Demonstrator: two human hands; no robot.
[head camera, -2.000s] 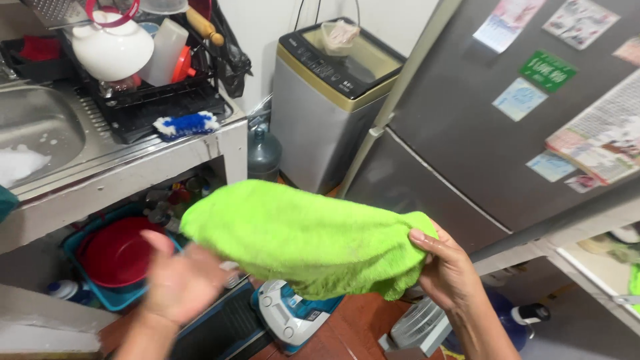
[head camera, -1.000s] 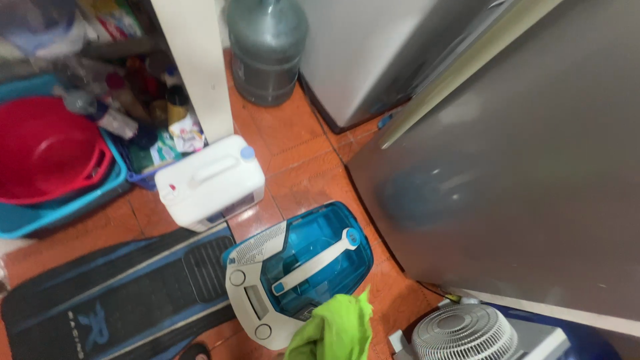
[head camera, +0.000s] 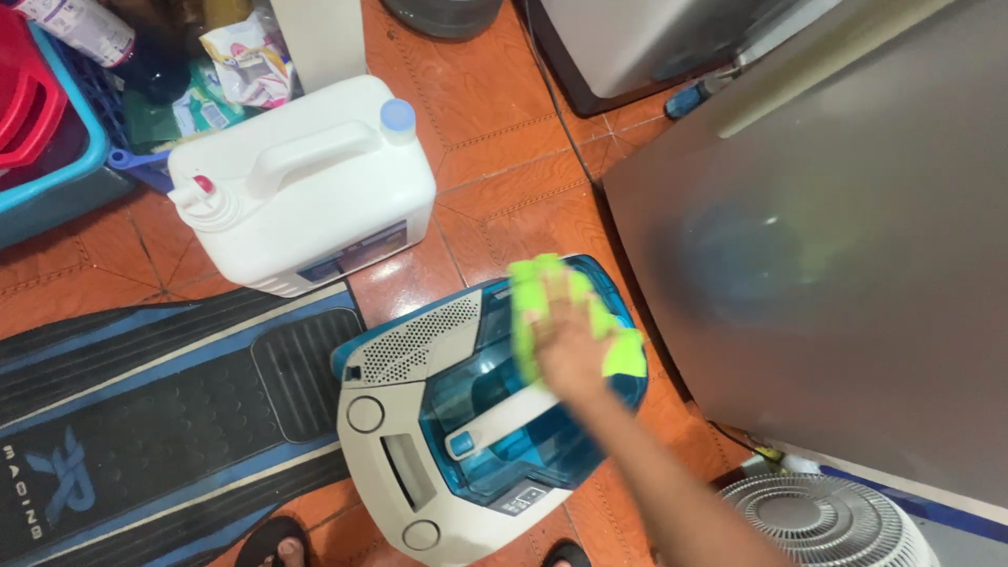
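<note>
My right hand (head camera: 568, 342) presses a bright green cloth (head camera: 529, 293) onto the far end of a white and blue appliance with a carrying handle (head camera: 500, 425) and a see-through blue tank. The hand is slightly blurred, and the cloth spreads out past the fingers on both sides. Beneath the hand, part of the white handle is hidden. The appliance stands on the orange tiled floor, against the end of a black and blue rubber mat. My left hand is out of view.
A white plastic jug (head camera: 315, 189) with a blue cap stands beyond the mat (head camera: 173, 425). Red and blue basins (head camera: 94, 126) are at the upper left. A grey refrigerator (head camera: 827, 236) rises on the right, above a round white grille (head camera: 819, 520). Sandaled feet (head camera: 287, 543) show at the bottom.
Two seconds ago both hands were up with the green cloth, the right one holding it. Now the cloth is down on the appliance under my right hand. The view has tilted down to the floor.
</note>
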